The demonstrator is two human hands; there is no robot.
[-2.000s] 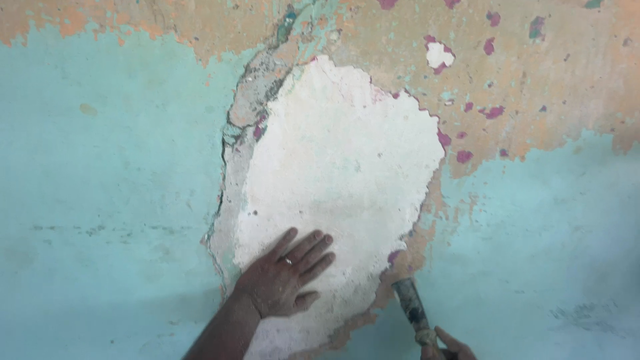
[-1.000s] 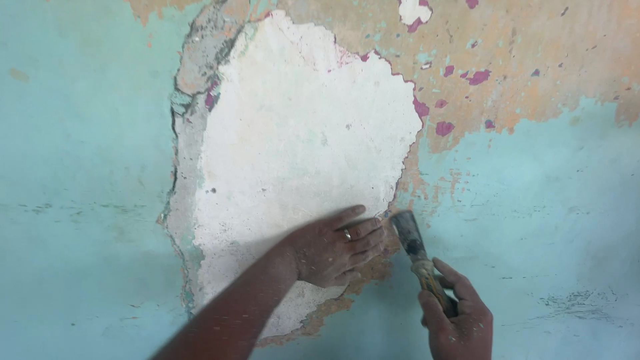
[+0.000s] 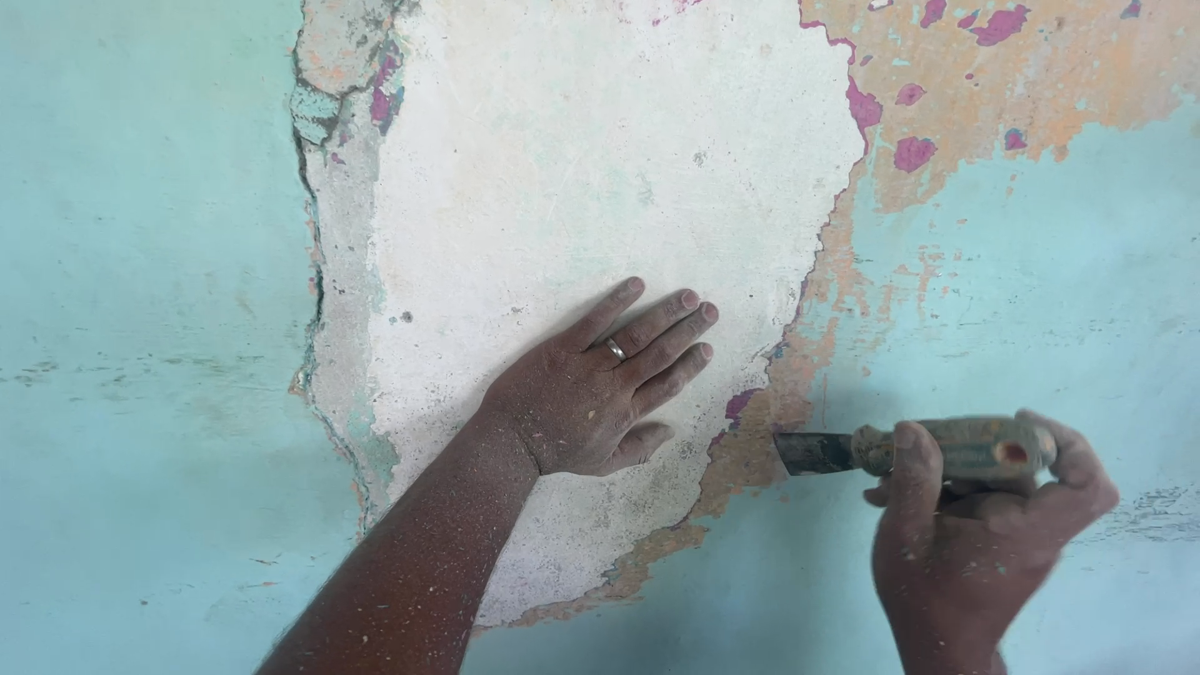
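My left hand (image 3: 600,384), dusty and with a ring on one finger, lies flat with fingers spread on the bare white patch (image 3: 581,187) of the wall. My right hand (image 3: 984,525) grips the worn handle of a scraper (image 3: 816,454), held about level with its blade pointing left. The blade's tip is at the tan, stripped strip (image 3: 750,455) along the patch's lower right edge; whether it touches the wall cannot be told.
Turquoise paint (image 3: 141,281) surrounds the patch. A jagged crack (image 3: 314,234) runs down its left side beside grey plaster (image 3: 342,262). Tan wall with magenta spots (image 3: 914,153) spreads at the upper right.
The scraper has turned from steeply upright to about level, and its blade now points left. My left hand has drawn back left from beside the blade. The view is closer.
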